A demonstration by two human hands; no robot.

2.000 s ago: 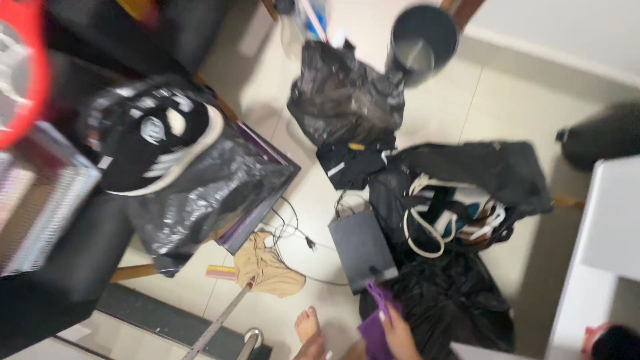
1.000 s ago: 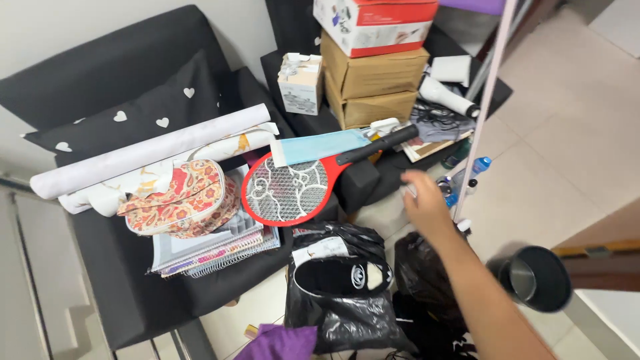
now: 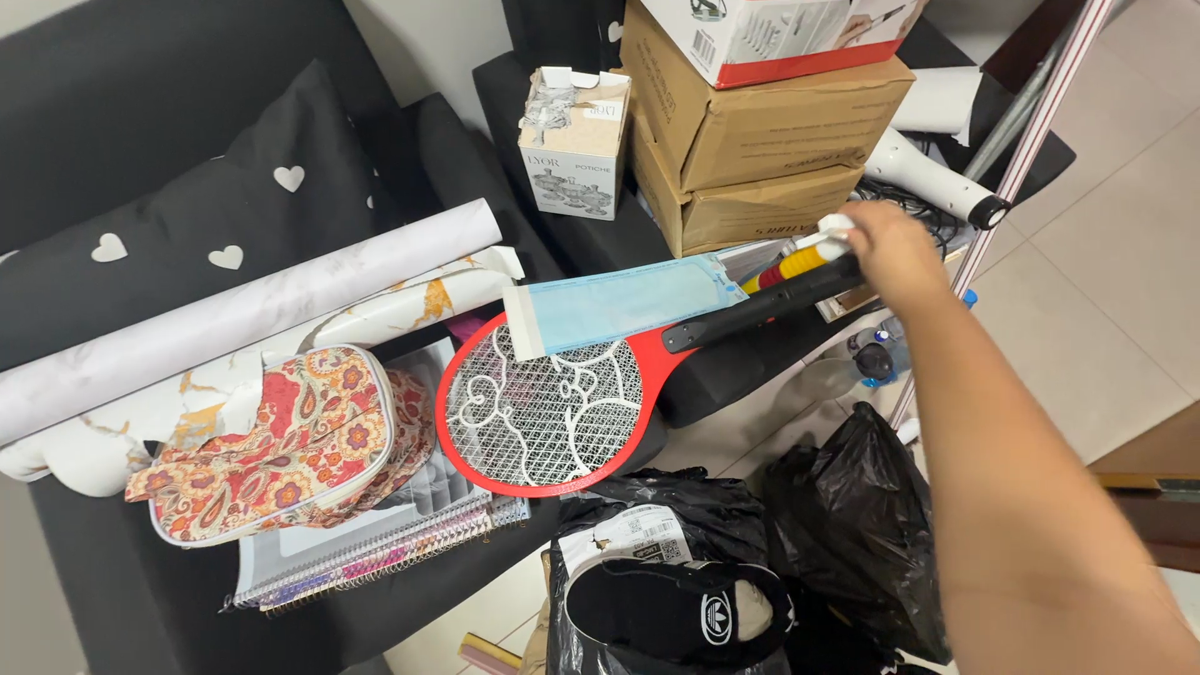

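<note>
My right hand (image 3: pixel 886 248) reaches in from the right, its fingers closed on a small white item (image 3: pixel 833 226) beside the black handle of a red electric fly swatter (image 3: pixel 553 412). A yellow and red cylindrical thing (image 3: pixel 792 267) lies against the white item. Across the swatter rests a light-blue sterilization pouch (image 3: pixel 623 302). My left hand is out of view. Left of the swatter, a floral fabric bag (image 3: pixel 291 445) sits on spiral notebooks (image 3: pixel 375 553). A black Adidas sneaker (image 3: pixel 656 600) rests on black plastic below.
Cardboard boxes (image 3: pixel 769 122) and a small white box (image 3: pixel 574 141) stand on the dark seat. White rolls (image 3: pixel 253 300) lie before a heart-patterned cushion (image 3: pixel 206 206). At right are a white hair dryer (image 3: pixel 933 178), a striped pole (image 3: pixel 1031 141), bottles (image 3: pixel 881 356) and a black plastic bag (image 3: pixel 858 525).
The view has swung from the floor to the chairs. Since one second ago, my right hand has moved to the white item by the swatter's handle. Purple cloth seen earlier is out of view.
</note>
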